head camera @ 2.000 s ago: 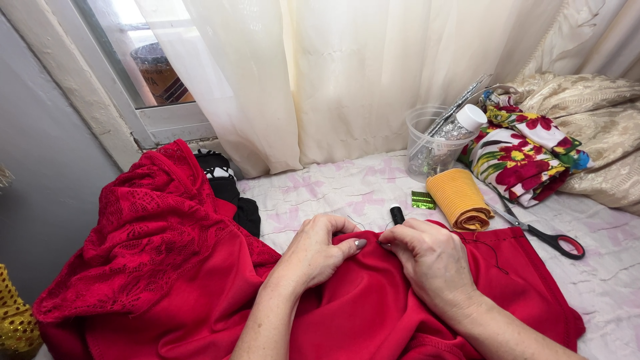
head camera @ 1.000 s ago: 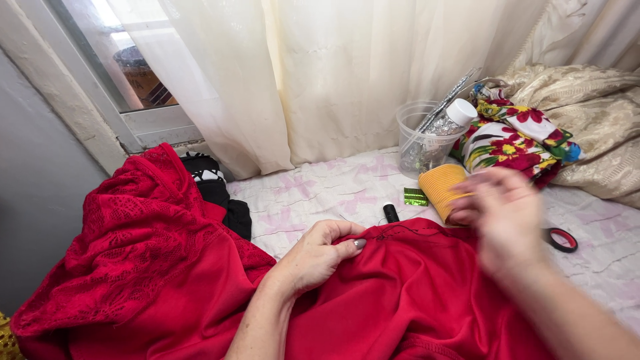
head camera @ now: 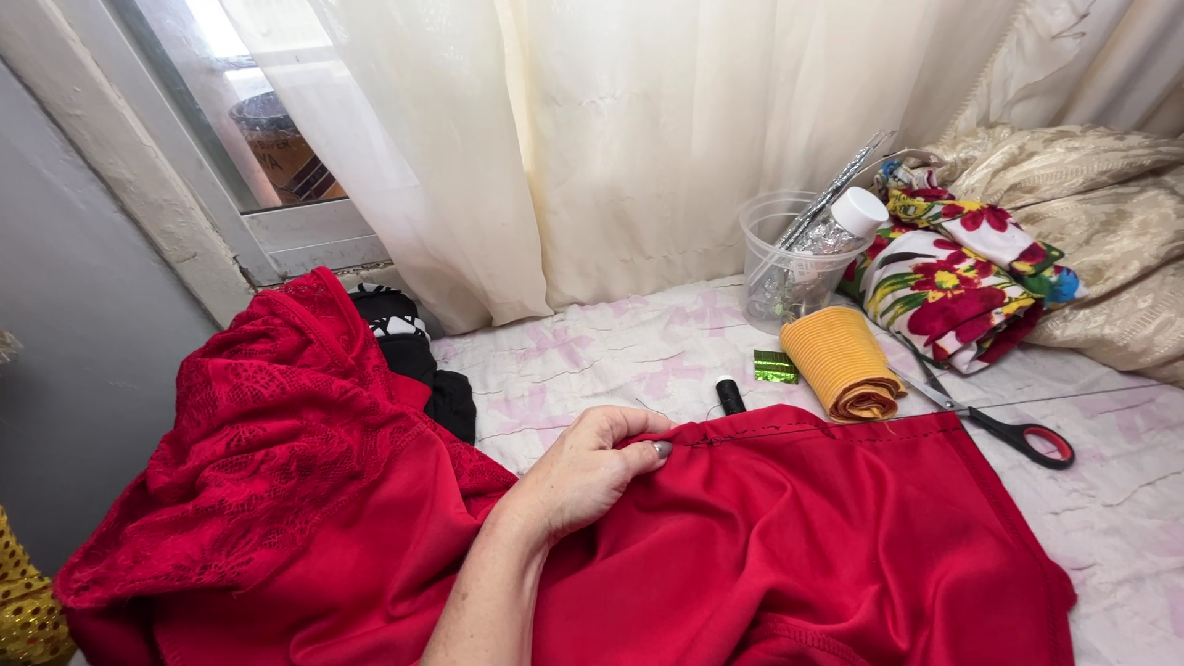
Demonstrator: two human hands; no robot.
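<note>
Red fabric (head camera: 786, 536), with a lace part (head camera: 268, 444) at the left, spreads across the front. My left hand (head camera: 592, 462) pinches its upper edge between thumb and fingers. Along that edge, right of the hand, runs a line of black stitches. A spool of black thread (head camera: 730, 396) lies just behind the edge. A dark thread stretches rightward from the red fabric's edge past the scissors (head camera: 994, 427), out of the view. My right hand is outside the frame.
Behind the fabric are a rolled yellow ribbed cloth (head camera: 837, 361), a green foil piece (head camera: 775, 366) and a clear plastic cup (head camera: 772, 268) holding a white-capped bottle (head camera: 858, 213). Floral cloth (head camera: 953, 277) lies at right, black cloth (head camera: 407, 356) at left. Curtains (head camera: 647, 139) hang behind.
My right hand has left the fabric edge, moved right and gone out of view. My left hand still holds the edge. A dark thread now stretches to the right.
</note>
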